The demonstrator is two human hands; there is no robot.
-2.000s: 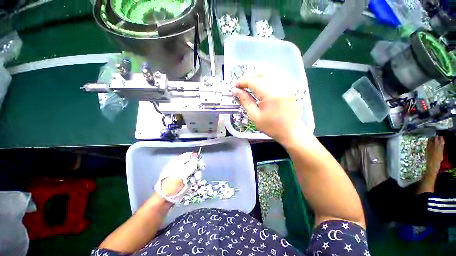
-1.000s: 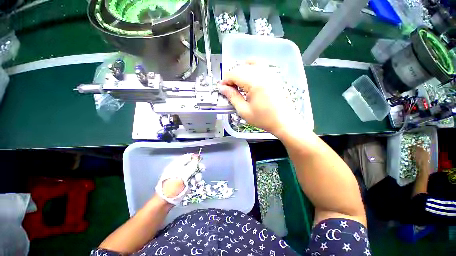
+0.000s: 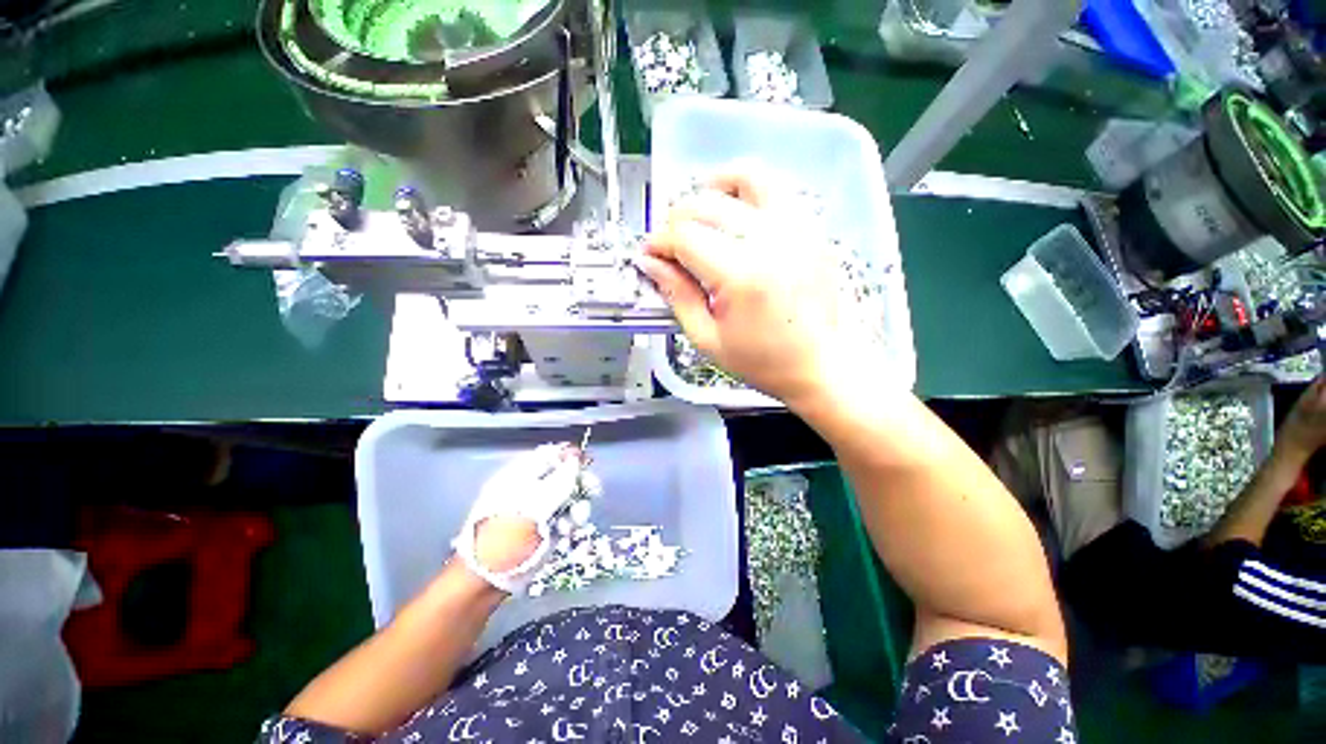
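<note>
My right hand (image 3: 742, 291), bare, has its fingertips at the fixture at the right end of the pneumatic assembly head (image 3: 386, 257); whether a part is between them cannot be told. My left hand (image 3: 513, 512), in a white glove, is over the lap tray (image 3: 422, 436) and holds small workpieces at its fingers, one thin stem pointing up. Small white workpieces (image 3: 625, 552) are heaped in the tray beside the glove.
A whitish bench bin (image 3: 778, 128) lies under and behind my right hand. The steel bowl feeder (image 3: 451, 131) stands behind the head. A side bin (image 3: 793, 640) is right of the lap tray. A clear box (image 3: 1069, 298) and a neighbouring person's sleeve (image 3: 1265, 574) are at right.
My right hand has shifted slightly left along with the machine in the view and stays at the fixture, its fingers now more curled. My left hand is nearly unchanged. The neighbour's hand has left their bin.
</note>
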